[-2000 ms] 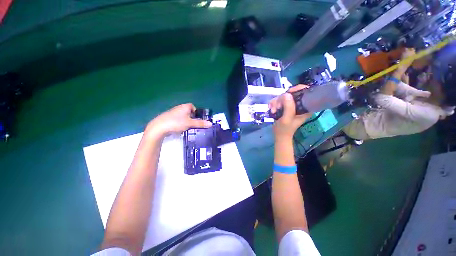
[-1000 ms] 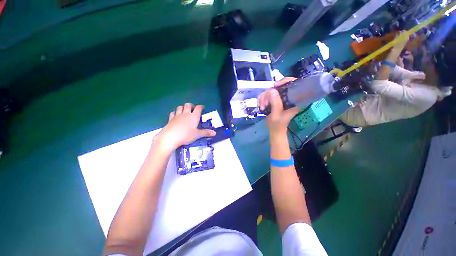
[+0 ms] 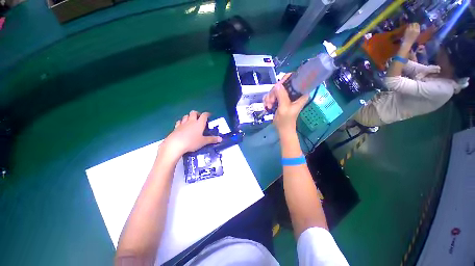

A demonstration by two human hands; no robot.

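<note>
A black unit [image 3: 204,165] with silver and white details inside lies on the white work mat [image 3: 135,195]. Its short arm with a blue tip [image 3: 232,139] points right. My left hand [image 3: 190,136] lies over the unit's upper part and holds it, hiding that part. My right hand [image 3: 286,106] is closed around the grey electric screwdriver [image 3: 312,72], which is tilted with its front end down at the white-fronted screw feeder [image 3: 255,85]. The driver's bit is too small and blurred to tell. A blue band is on my right wrist.
A perforated teal box [image 3: 320,110] stands right of the feeder, with a thin black cable by it. A yellow line [image 3: 370,26] runs from the screwdriver's rear to the upper right. Black units [image 3: 230,34] stand farther back. A person [image 3: 416,85] is at the right beside an orange bin [image 3: 385,49].
My left hand has shifted over the unit, whose silver inside now shows. My right hand and the screwdriver have moved a little left, and the screwdriver stands steeper. The camera view has shifted.
</note>
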